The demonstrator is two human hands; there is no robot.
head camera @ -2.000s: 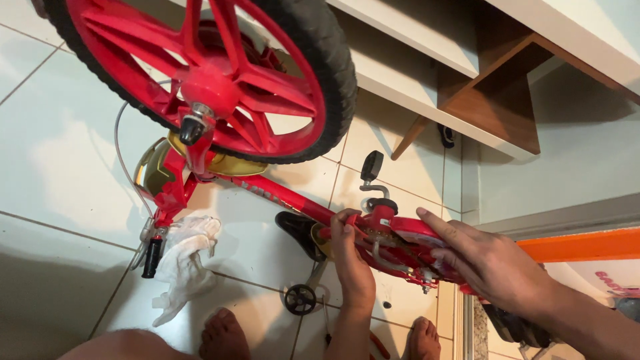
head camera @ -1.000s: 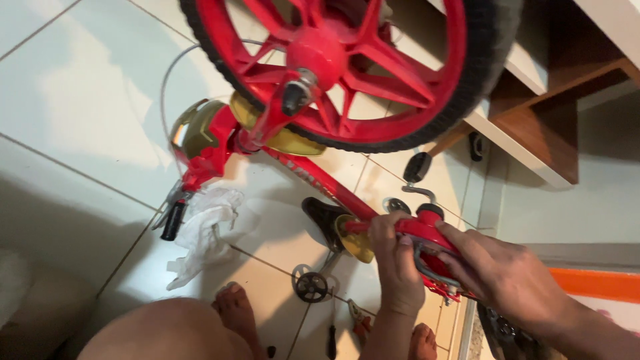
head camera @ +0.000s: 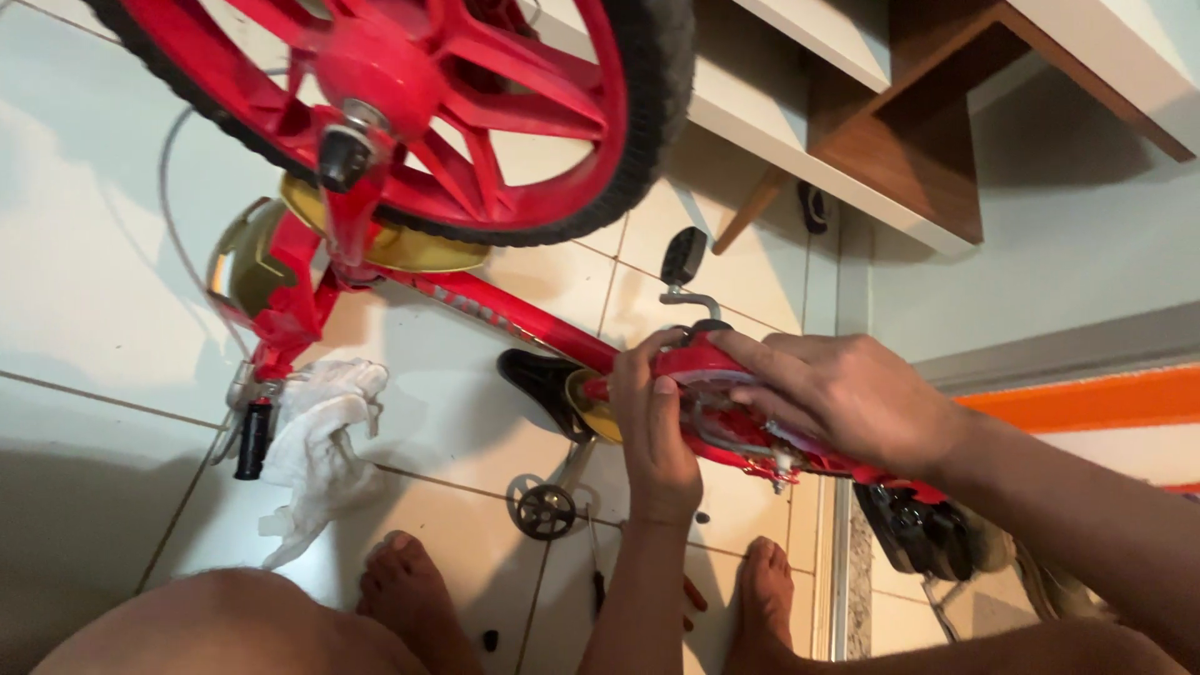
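A small red bicycle stands upside down on the tiled floor, its red spoked front wheel [head camera: 375, 75] at the upper left. My left hand [head camera: 656, 431] grips the front end of the red chain guard [head camera: 698, 361] beside the frame tube [head camera: 506, 319]. The fingers of my right hand [head camera: 834, 394] hold the guard's upper edge farther right. Just above my hands a crank carries a black pedal [head camera: 684, 255]. The black saddle [head camera: 539, 389] lies low, left of my left hand. The guard's inner side is partly hidden by my fingers.
A white cloth [head camera: 328, 441] lies by the black handlebar grip [head camera: 253, 441]. A training wheel [head camera: 546, 512] and a screwdriver [head camera: 598, 581] are near my feet. A white and brown wooden cabinet [head camera: 834, 178] stands at the upper right, with shoes [head camera: 914, 530] at the lower right.
Both hands remain on the chain guard, with the fingers slightly shifted along it. The view has moved somewhat.
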